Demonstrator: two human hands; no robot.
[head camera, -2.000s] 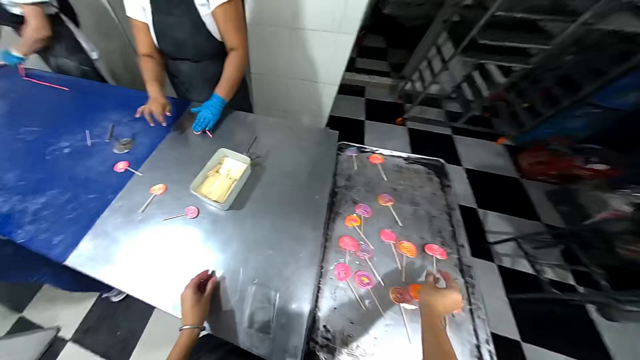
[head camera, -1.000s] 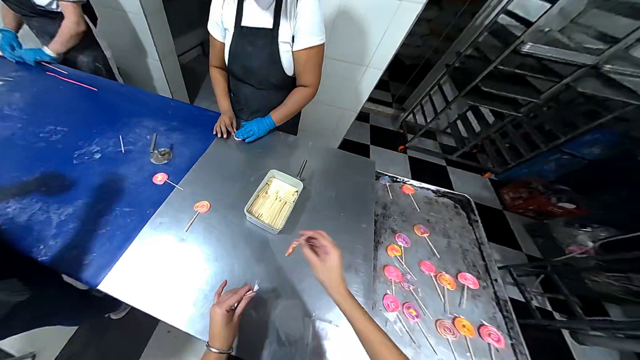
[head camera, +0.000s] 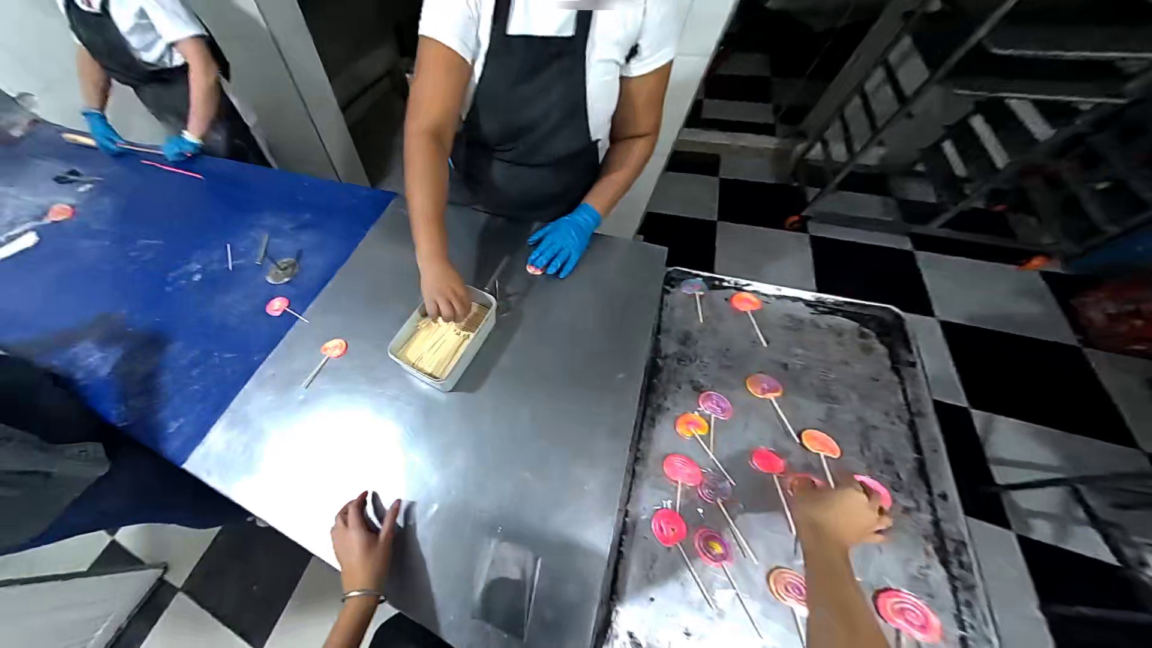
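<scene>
My right hand (head camera: 841, 515) is over the metal baking tray (head camera: 792, 337), touching or close to a pink lollipop (head camera: 873, 490); its fingers are blurred and partly hide the candy. Several round swirled lollipops on sticks lie about it, among them a red one (head camera: 907, 615) and an orange one (head camera: 820, 443). My left hand (head camera: 364, 538), with a bracelet at the wrist, rests at the near edge of the steel table (head camera: 504, 423), thumb and fingers apart around something small and pale that I cannot make out.
Across the table a person's bare hand (head camera: 447, 290) reaches into a container of sticks (head camera: 450, 371); their blue-gloved hand (head camera: 564, 240) covers a small candy. Single lollipops (head camera: 334, 348) lie at left. Another person's gloved hands (head camera: 103, 132) work on the blue surface (head camera: 162, 243).
My right hand has moved from over the steel table to the tray at right. The person opposite has put a bare hand into the container of sticks.
</scene>
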